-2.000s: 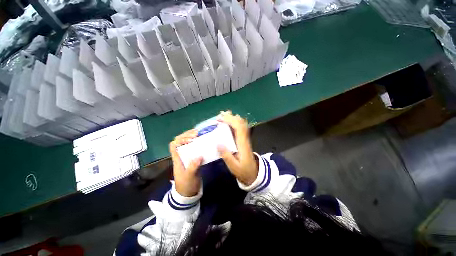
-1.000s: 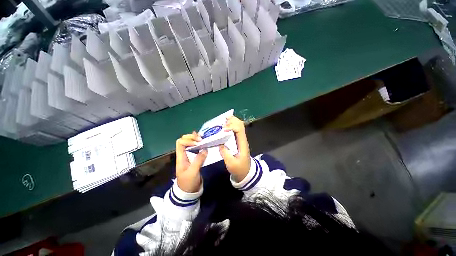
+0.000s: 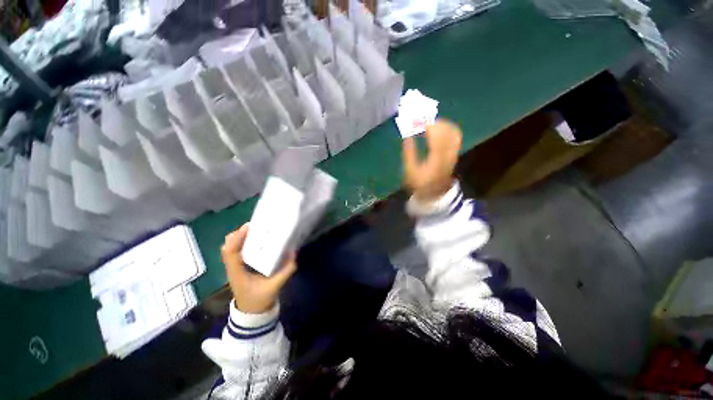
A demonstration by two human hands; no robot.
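Observation:
My left hand point(image 3: 254, 273) holds an erected white carton point(image 3: 275, 223) by its lower end, over the bench's front edge. The carton is tilted, with its flaps standing open at the upper end and slightly blurred. My right hand point(image 3: 432, 156) is at the small printed cards point(image 3: 415, 112), with its fingers apart at their lower edge. It is blurred, and whether it pinches a card cannot be told. The cards lie loosely fanned on the green bench point(image 3: 500, 74).
A long double block of open white boxes point(image 3: 195, 148) runs along the bench. A stack of flat blanks point(image 3: 145, 293) lies at the left edge. Plastic-wrapped goods point(image 3: 55, 47) are behind the boxes. A brown carton point(image 3: 532, 152) is under the bench at right.
The carton in my hands was flat and is now an erected box in my left hand only. My right hand has let go and moved right and up to the small cards.

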